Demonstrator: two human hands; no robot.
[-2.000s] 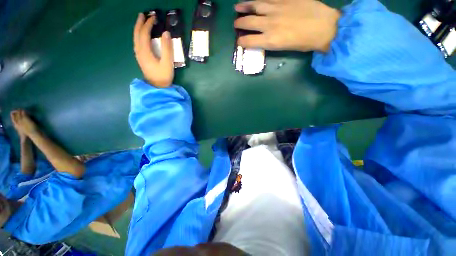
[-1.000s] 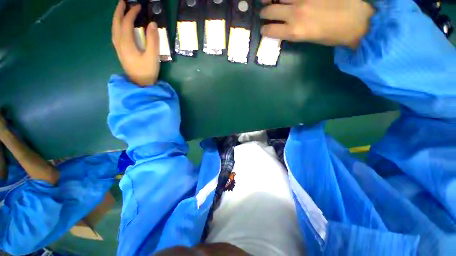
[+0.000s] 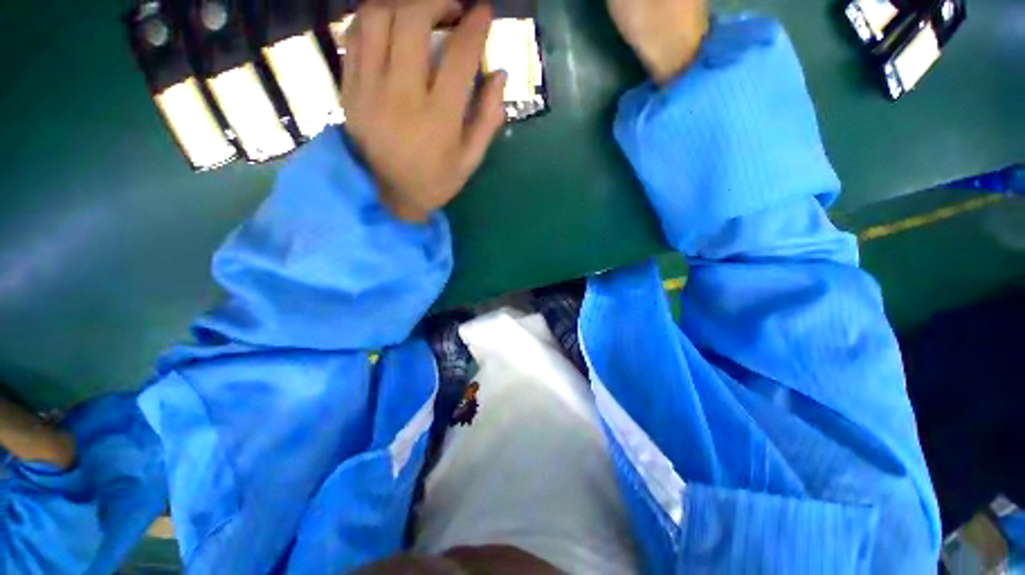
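Several black handheld units [image 3: 247, 96] stand side by side in a row on the green bench, each with a bright white rectangle at the near end; round discs show at the far end of the left ones. My left hand [image 3: 418, 107] lies over the right part of the row, fingers spread, on top of the units and partly hiding them. The rightmost unit [image 3: 515, 65] shows beside its fingers. My right hand [image 3: 663, 32] is at the top edge, right of the row; its fingers are cut off by the edge, so what it holds is hidden.
A few more black units [image 3: 913, 51] lie loosely at the upper right of the green bench [image 3: 540, 202]. A neighbour's forearm [image 3: 36, 436] and blue sleeve show at the lower left. A yellow line [image 3: 927, 216] runs beyond the bench's near edge.
The view has shifted. My left hand has moved from the left end of the row to its right part. My right hand has left the units and gone to the top edge.
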